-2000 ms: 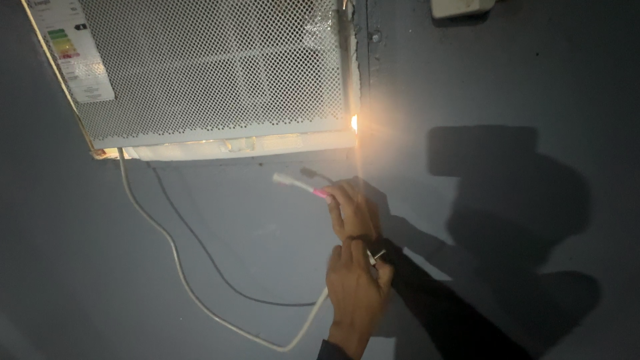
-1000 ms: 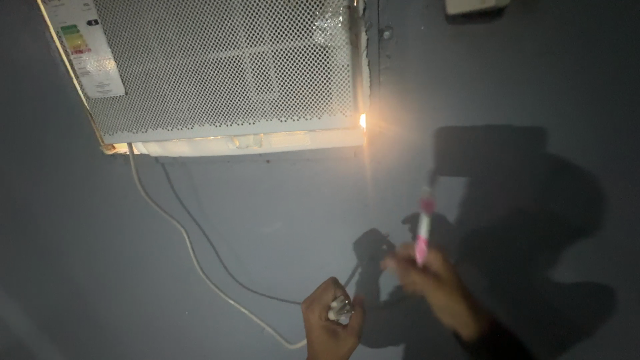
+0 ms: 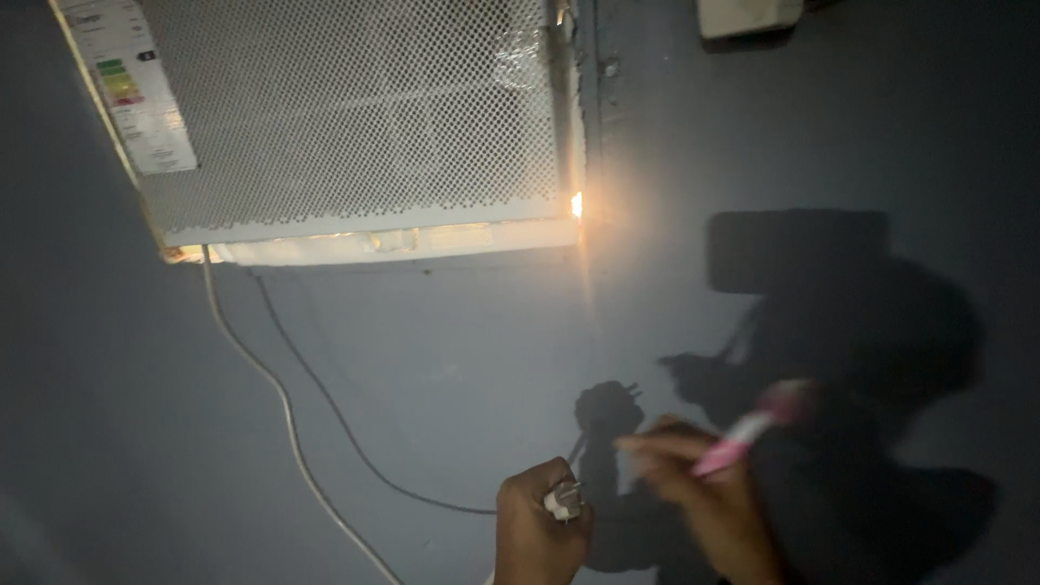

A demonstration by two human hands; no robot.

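My left hand [image 3: 540,520] is closed around a white electrical plug [image 3: 564,501], its metal pins pointing up and to the right. To its right, my right hand [image 3: 715,504] is blurred and holds a slim pink-and-white toothbrush-like tool [image 3: 747,439], tilted up to the right; the blur hides its exact kind. The hands are apart. A pale power cord [image 3: 286,406] hangs from the lower left corner of a unit with a perforated metal grille [image 3: 349,122] and runs down out of the view, left of my left hand.
The unit sits in a grey-blue wall [image 3: 422,357], with light shining through a gap at its lower right corner. A label with an energy scale [image 3: 134,89] is on its left side. A pale box [image 3: 747,16] is at the top right. Dark shadows fall on the wall's right side.
My hands were close together two seconds ago and are now apart. The right hand has moved right and down with the pink-and-white tool. Since one second ago, the tool has tilted further right.
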